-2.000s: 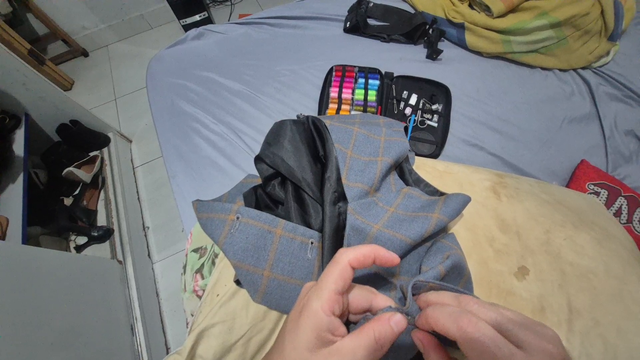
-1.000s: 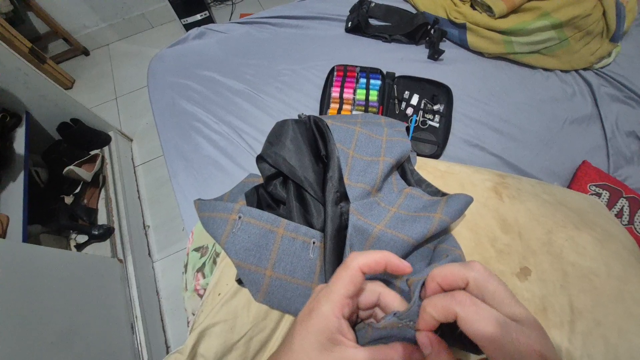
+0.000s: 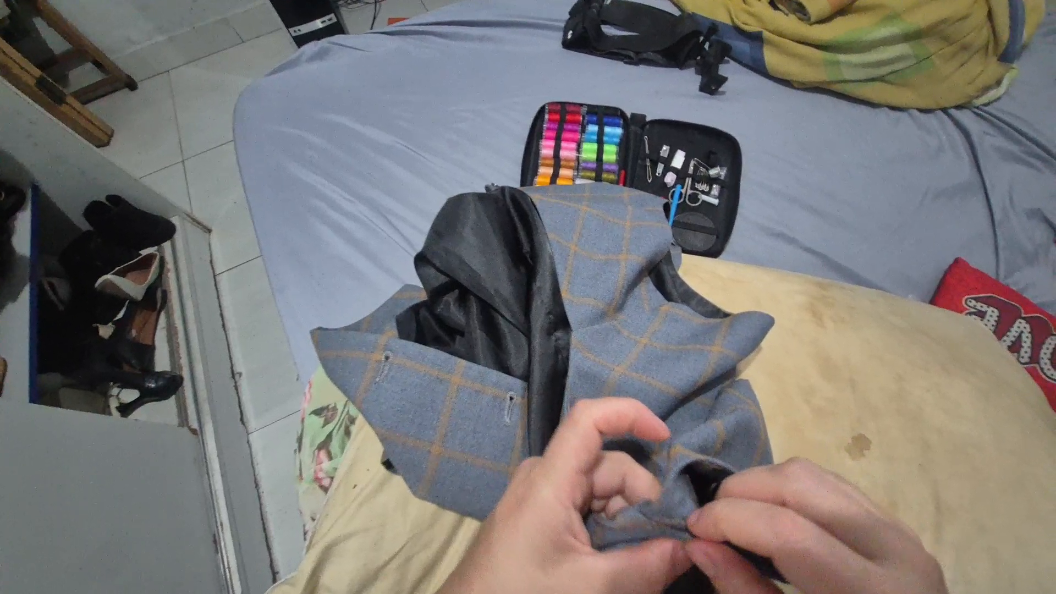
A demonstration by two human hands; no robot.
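Note:
A blue-grey checked vest (image 3: 610, 330) with orange lines and black lining lies over a cream pillow, with two buttonholes showing on its left panel. At its lower edge my left hand (image 3: 577, 511) holds a fold of the cloth between thumb and fingers. My right hand (image 3: 808, 528) pinches the same fold from the right, its fingertips close to the left thumb. Whether a needle or thread is between the fingertips cannot be seen. Beyond the vest, an unfolded sewing kit (image 3: 726, 173) shows rows of colored thread spools, small scissors and other small tools.
The stained cream pillow (image 3: 825, 330) rests on a bed with a grey-blue sheet (image 3: 371, 140). Farther back are a black strap harness (image 3: 635, 37) and a yellow blanket (image 3: 874, 58). A red cushion (image 3: 973, 305) is at right; shoes (image 3: 132, 276) fill a cabinet at left.
My right hand has shifted slightly, and its fingers have come back close to my left thumb at the fold. The vest and the sewing kit look unmoved.

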